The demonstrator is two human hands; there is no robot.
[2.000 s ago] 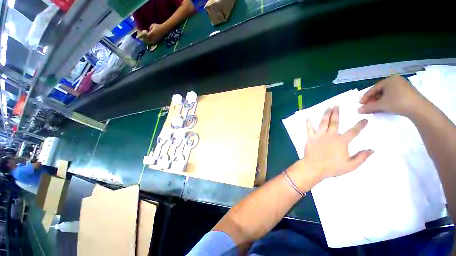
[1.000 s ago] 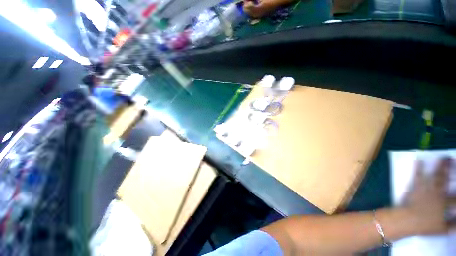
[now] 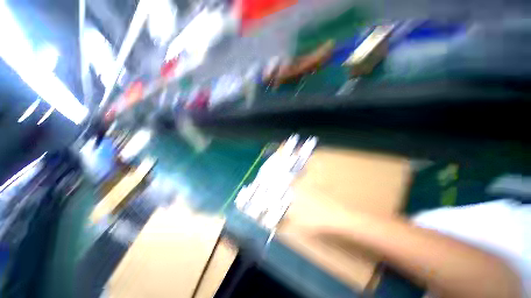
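The view is strongly blurred. A bare forearm, which looks like my right one, reaches in from the lower right edge. My right hand (image 3: 305, 218) is a smear over the near left part of the tan cardboard (image 3: 361, 174), close to the white ring-headed parts (image 3: 268, 186). Its fingers, and anything in them, cannot be made out. My left hand is not in view. The ring-headed parts stand in a blurred group along the cardboard's left side. White sheets (image 3: 483, 224) show at the right edge, partly behind the forearm.
More tan cardboard (image 3: 166, 250) lies low at the left, beside the green bench (image 3: 215, 169). A dark band runs behind the bench. Across it, a blurred arm of another person (image 3: 303, 63) and a small box (image 3: 370, 52) show. Bright lights are at the upper left.
My left hand has left the view. A forearm now reaches leftward across the cardboard to the ring-headed parts. The camera swung left, then slightly back, and the scene sits lower in view.
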